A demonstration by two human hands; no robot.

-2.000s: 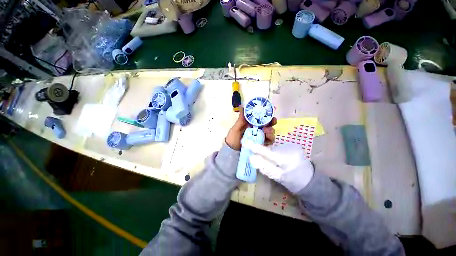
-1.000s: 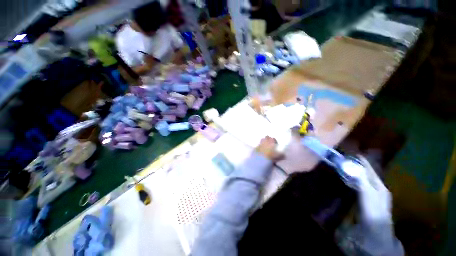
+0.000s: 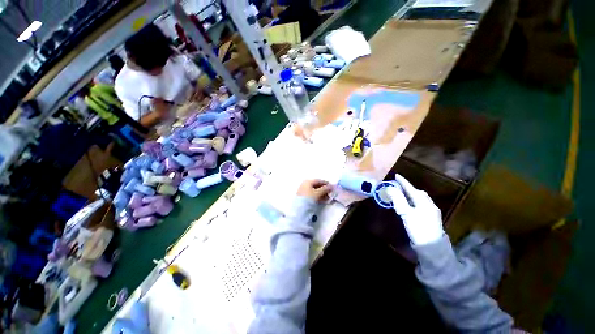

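A light blue handheld fan (image 3: 356, 183) lies slantwise at the bench's near edge, its round head toward me. My right hand (image 3: 417, 212), in a white glove, holds it by the head. My bare left hand (image 3: 315, 190) is low over the bench just left of the fan's handle end, fingers bent. Whether it grips something white there is unclear. A sticker sheet (image 3: 240, 266) with rows of small marks lies on the bench left of my left sleeve.
Yellow and black cutters or a similar tool (image 3: 358, 143) lie beyond the fan. A screwdriver (image 3: 177, 276) is at lower left. A clear bottle with blue cap (image 3: 295, 91) stands farther off. Fans are heaped (image 3: 189, 150) on the green table, a person behind. An open carton (image 3: 450, 156) is at right.
The view has swung toward the right part of the bench. My left hand has let go of the fan. The fan has moved in my right hand, its handle now over the bench edge.
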